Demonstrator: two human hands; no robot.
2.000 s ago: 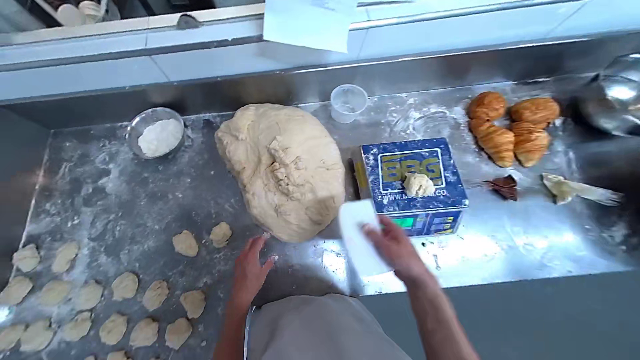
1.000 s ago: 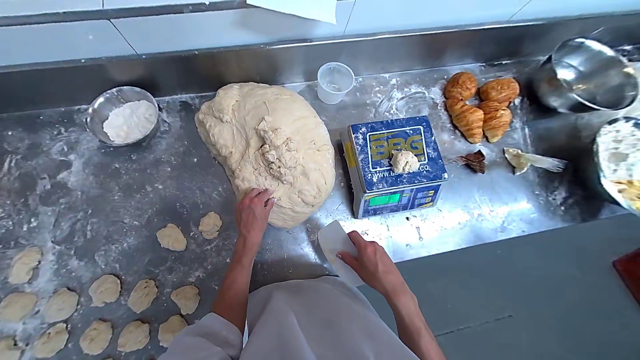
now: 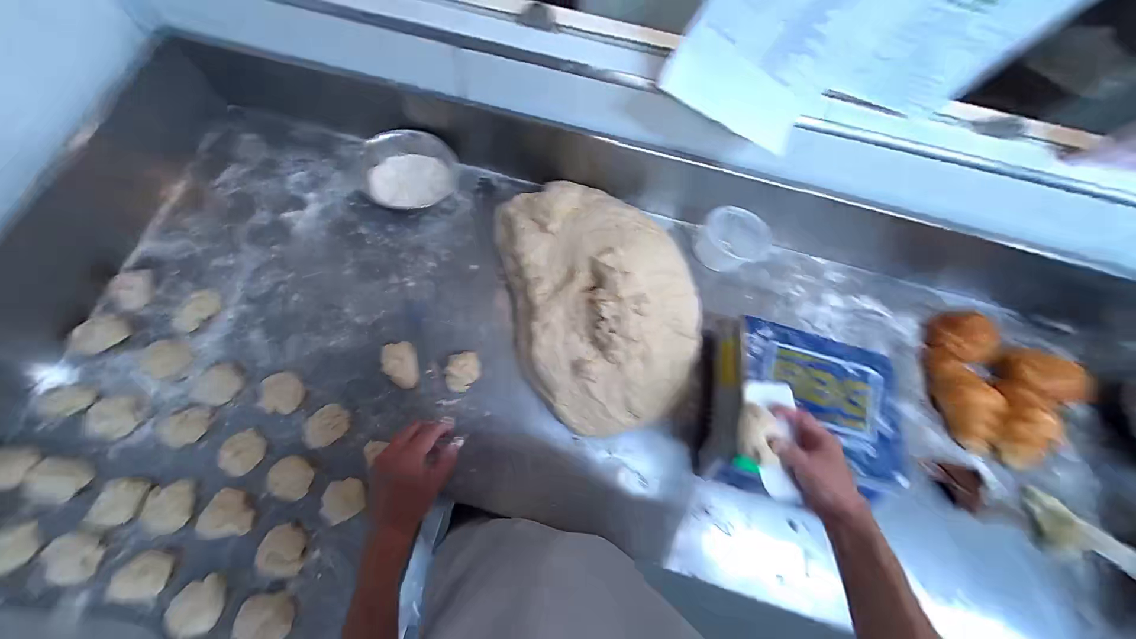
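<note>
My right hand grips a white plastic dough scraper, with a small dough piece against it at the near left edge of the blue-topped digital scale. My left hand is low over the steel worktop, its fingers slightly curled, partly covering a small dough piece; whether it touches that piece is unclear. Two more pieces, one and another, lie just beyond it. Between my hands, farther back, rests a large mass of dough.
Several flat dough pieces lie in rows on the left. At the back stand a bowl of flour and a clear plastic cup. Croissants, a brush and a raised steel back edge are on the right.
My left hand has left the large dough and moved left. My right hand has brought the scraper up to the scale, where the dough piece is off the middle of the top. The view has swung left.
</note>
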